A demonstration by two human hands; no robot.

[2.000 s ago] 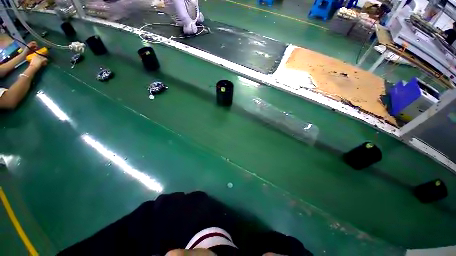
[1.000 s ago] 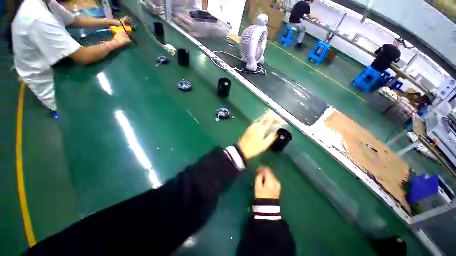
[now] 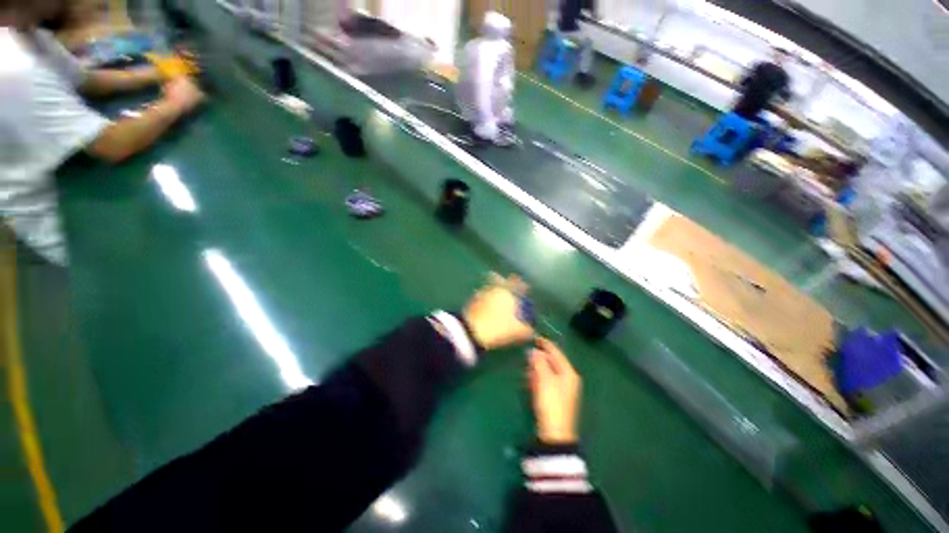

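My left hand (image 3: 499, 315) is closed around a small, blurred blue circuit board (image 3: 528, 309), mostly hidden by the fingers. My right hand (image 3: 554, 390) is just below and right of it, thumb and fingertips close together near a small dark, reddish bit; whether they grip it is unclear. A black cylindrical housing (image 3: 598, 314) stands open-topped on the green belt, right of my hands and touched by neither. Two more round boards (image 3: 363, 204) (image 3: 302, 147) lie on the belt further up.
More black housings (image 3: 453, 201) (image 3: 350, 136) (image 3: 282, 75) stand along the belt's far side; another dark one (image 3: 845, 519) is cut off at bottom right. A clear plastic sleeve (image 3: 708, 406) lies at right. A person's arms (image 3: 146, 125) reach over the belt at upper left. A fan (image 3: 487, 83) stands beyond the edge.
My left hand has left the black housing, moved left, and taken the nearest circuit board off the belt. My right hand has stayed close by. The view has shifted slightly.
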